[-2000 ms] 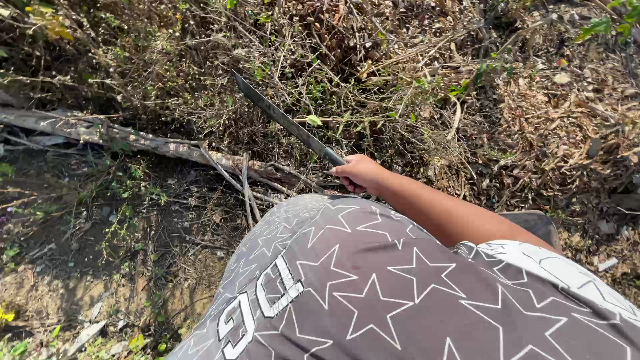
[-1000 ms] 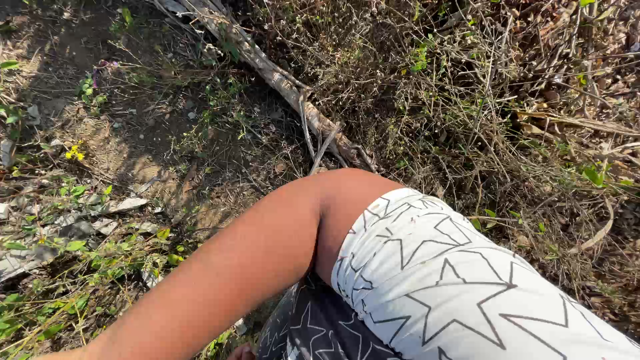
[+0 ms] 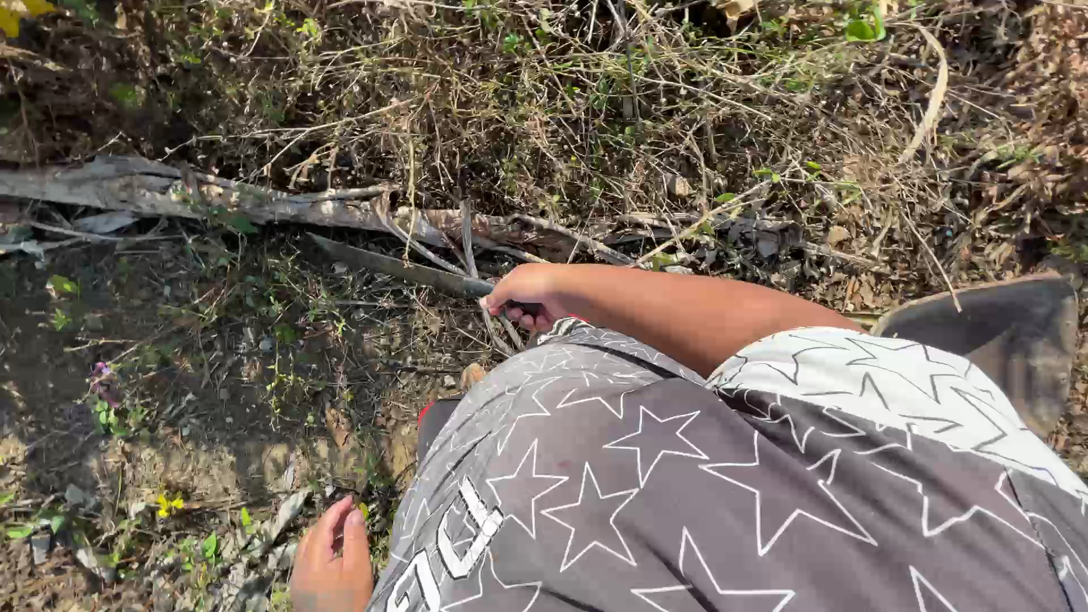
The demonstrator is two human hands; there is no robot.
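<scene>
My right hand (image 3: 529,296) grips the dark handle of a machete (image 3: 399,269), near the middle of the head view. The long blade points left and lies low, just below a dry branch (image 3: 280,208); thin twigs cross over it. My left hand (image 3: 333,557) is at the bottom, left of my star-patterned shirt (image 3: 629,476), with thumb and fingers a little apart and nothing seen in it. Its lower part is cut off by the frame edge.
Dry brush and tangled stems (image 3: 544,110) fill the ground beyond the branch. Bare soil with small weeds (image 3: 153,340) lies at left, and a small yellow flower (image 3: 170,505) grows near my left hand. A dark, curved object (image 3: 1003,340) shows behind my right sleeve.
Two seconds ago the machete was raised across the brush; now it is lower, beside the branch. My left hand has come into view at the bottom. The view swung away and back between.
</scene>
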